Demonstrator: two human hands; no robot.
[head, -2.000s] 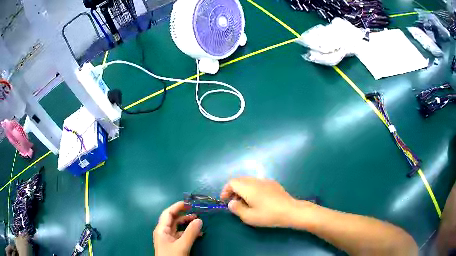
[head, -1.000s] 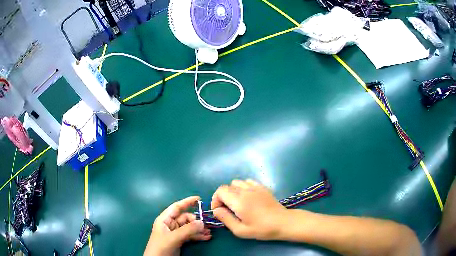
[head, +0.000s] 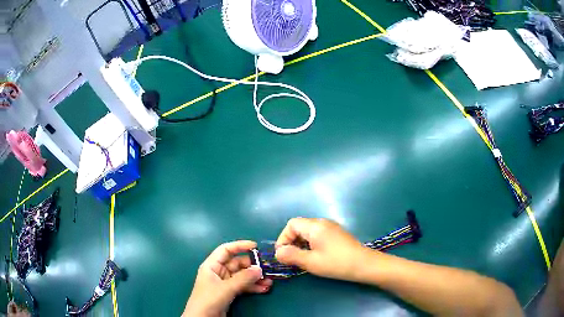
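My left hand (head: pixel 232 275) grips a small connector housing (head: pixel 256 262) between thumb and fingertips, its pale edge facing up-left. A wire harness (head: pixel 391 238) of dark, yellow, red and whitish wires runs from the housing to the right, under my right hand, and ends in a dark far-end connector (head: pixel 413 225) on the mat. My right hand (head: pixel 309 247) is just right of the housing, thumb and index finger pinched together on what looks like a thin wire. The wire tip is too small to make out.
A white fan (head: pixel 272 28) with a coiled cord stands at the back. A harness (head: pixel 498 155) lies along the right yellow line, another (head: pixel 102 288) near the left line. A blue box (head: pixel 117 167) is at left, plastic bags (head: pixel 423 40) and a white sheet (head: pixel 498 59) top right.
The harness's right end has come into view from behind my right forearm. My left hand now holds the housing more upright, and my right fingers have shifted beside it. The camera view has moved slightly.
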